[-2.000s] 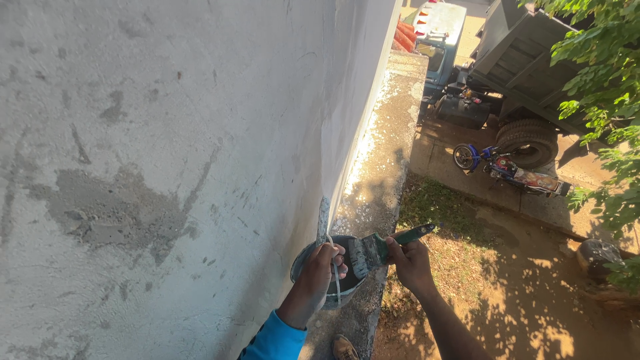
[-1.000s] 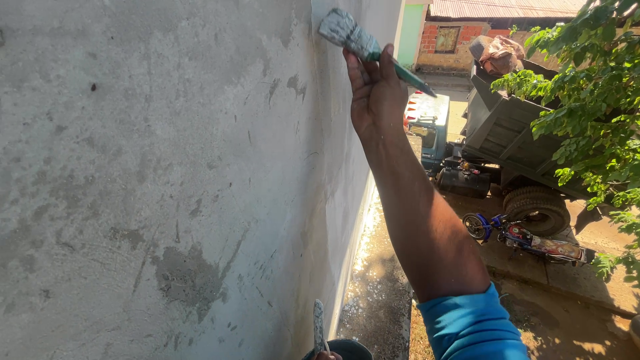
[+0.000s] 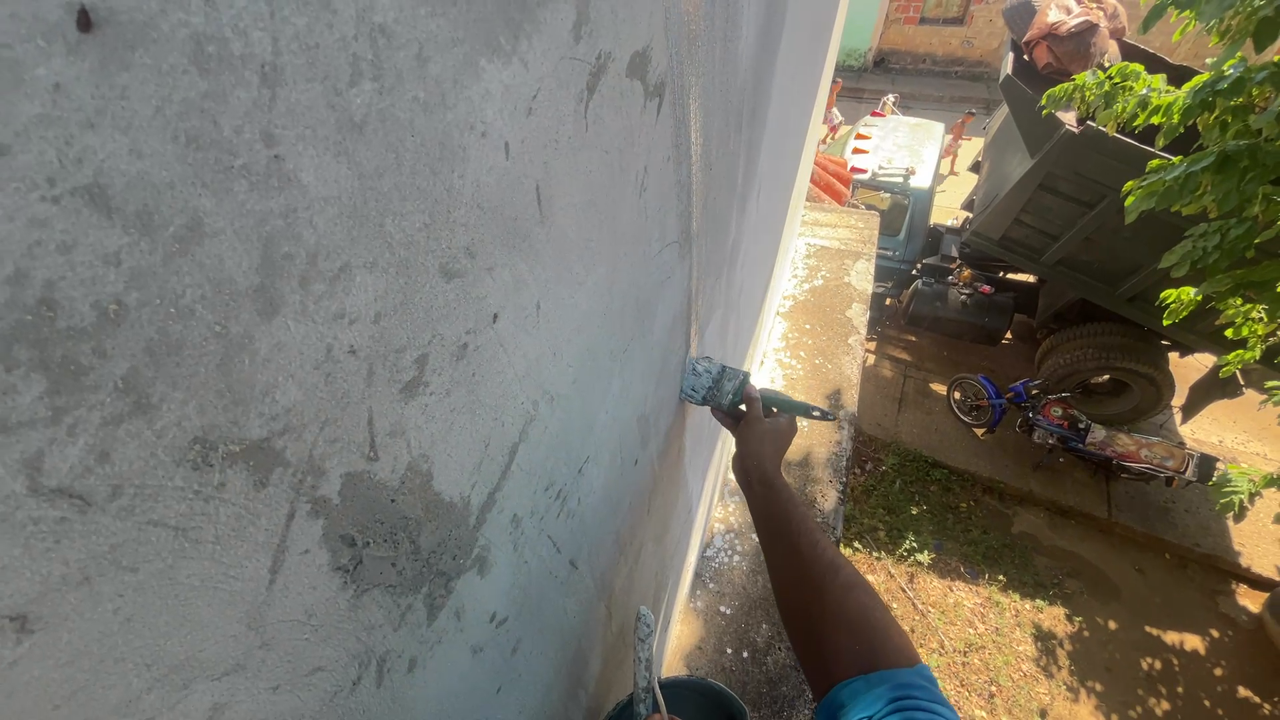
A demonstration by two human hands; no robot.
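Note:
My right hand (image 3: pixel 762 438) grips a paintbrush (image 3: pixel 745 388) with a green handle, its paint-caked bristles against the grey plastered wall (image 3: pixel 450 300), along a wet-looking vertical strip. At the bottom edge, a dark bucket (image 3: pixel 705 695) shows in part. A paint-spattered stick or strip (image 3: pixel 643 650) stands up at the bucket's left side. Of my left hand (image 3: pixel 660 716) only a fingertip shows there, by the strip and a thin pale handle; the rest is out of frame.
A paint-spotted concrete ledge (image 3: pixel 815 300) runs along the wall's foot. Far below are a dump truck (image 3: pixel 1070 200), a blue motorcycle (image 3: pixel 1080 430), and grass (image 3: pixel 920 510). Tree leaves (image 3: pixel 1200 160) hang at the right. Two people are in the street by the truck cab.
From near the bucket, my right hand went up with the brush to high on the wall, then came down to a lower spot. My left hand has mostly left the view.

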